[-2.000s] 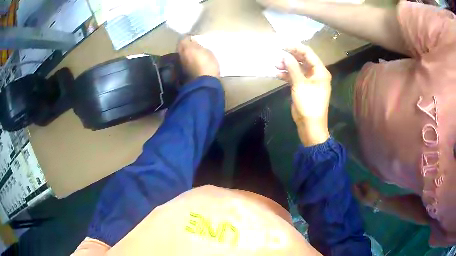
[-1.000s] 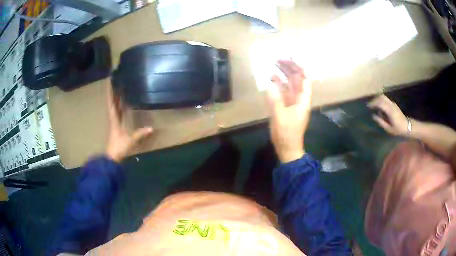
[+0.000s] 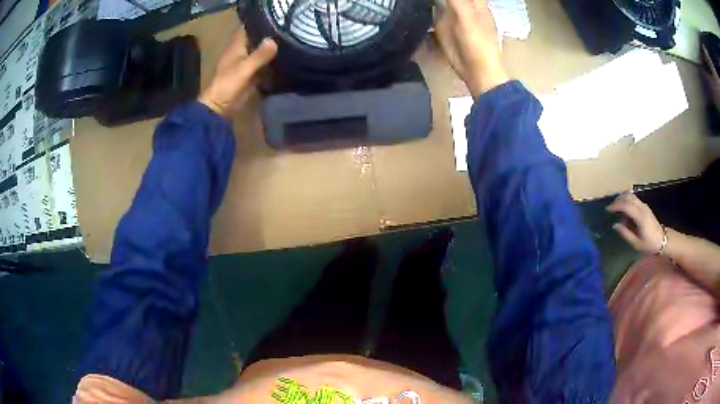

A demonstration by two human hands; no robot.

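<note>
A black fan unit point(image 3: 339, 67) is at the top centre of the bench, its round grille facing up. The flat underside of its base faces me and shows a long dark recess. My left hand point(image 3: 237, 72) is at the left side of the drum, thumb against it. My right hand point(image 3: 467, 39) is at the right side of the drum; its fingertips are cut off by the top edge, and I cannot tell how firmly it grips.
Another black unit point(image 3: 87, 71) lies at the left on the cardboard point(image 3: 300, 197). White sheets point(image 3: 592, 106) lie at the right, with another black fan point(image 3: 631, 20) behind them. A person's hand point(image 3: 638, 222) is by the bench's front edge at right.
The fan unit has been turned from lying on its side to grille up, base towards me. My right hand has left the white sheets and moved to the unit.
</note>
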